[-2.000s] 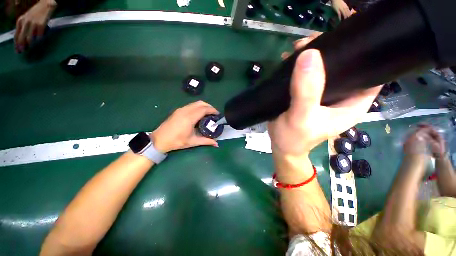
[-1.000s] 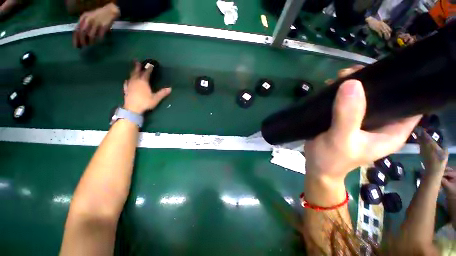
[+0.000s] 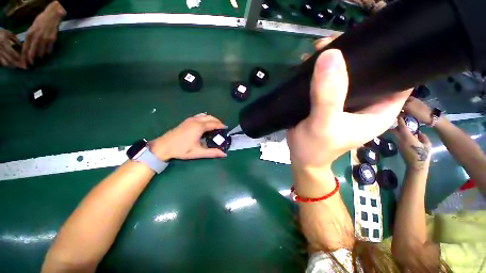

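Observation:
My left hand (image 3: 187, 137) grips a round black part (image 3: 218, 139) with a white square on top, over the white rail (image 3: 106, 158). My right hand (image 3: 341, 112) holds a long black tapered dispenser (image 3: 277, 109) that slants down to the left. Its pale nozzle (image 3: 235, 130) points at the right edge of the held part; whether it touches cannot be told. A flat white sheet (image 3: 275, 151) lies under the dispenser's thin end.
Several black parts, one (image 3: 190, 80) nearest, lie on the green surface beyond the rail. A perforated strip (image 3: 367, 210) with black parts lies right. A neighbour's hands (image 3: 417, 133) hold a part. Another person's hands (image 3: 40, 37) rest upper left. A grey post (image 3: 253, 13) stands at the back.
My left hand has come back from the far surface and now grips a part by the nozzle. The neighbour's hands now hold a part. The whole view has shifted.

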